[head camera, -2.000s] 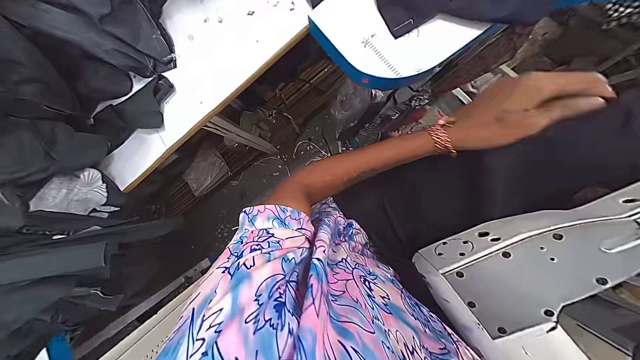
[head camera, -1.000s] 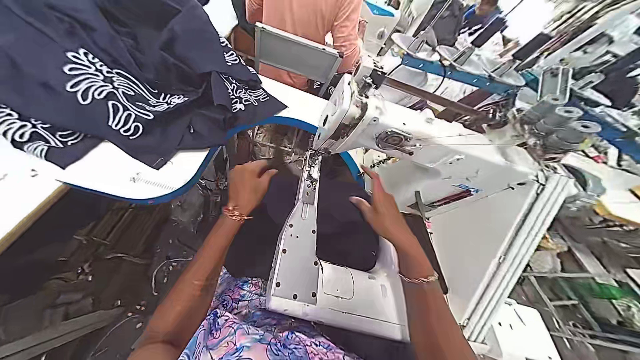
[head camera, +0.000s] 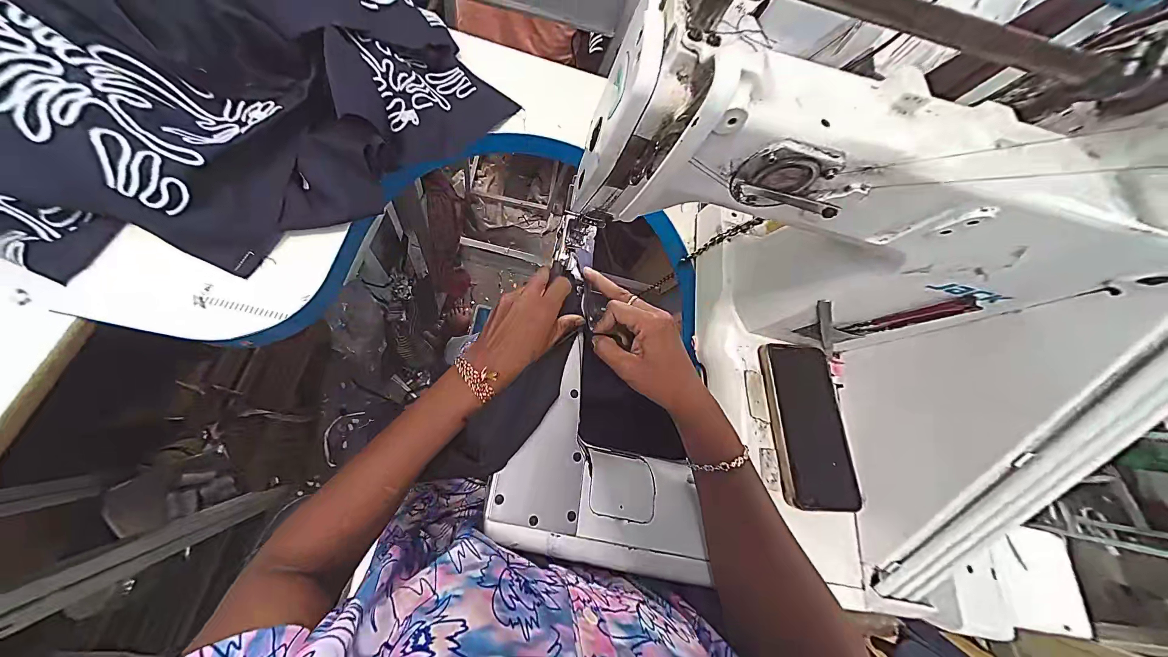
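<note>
A white Jack industrial sewing machine (head camera: 858, 119) has its needle and presser foot (head camera: 577, 242) above the tip of a narrow feed arm (head camera: 538, 474). Dark fabric (head camera: 630, 406) drapes over both sides of that arm. Just in front of the presser foot, my left hand (head camera: 522, 324) pinches the fabric from the left side. Close beside it on the right, my right hand (head camera: 643, 342) holds the fabric's edge, its index finger reaching towards the foot. The fingers partly hide the fabric between them.
Navy fabric with white embroidery (head camera: 301, 119) lies on the white table with a blue edge (head camera: 351, 265), at the upper left. A smartphone (head camera: 810, 427) rests on the machine's base, right of my right forearm. Machine threads run across the upper right.
Both hands, apart on either side of the feed arm one second ago, have come together at the presser foot and taken hold of the dark fabric. The view has swung since two seconds ago.
</note>
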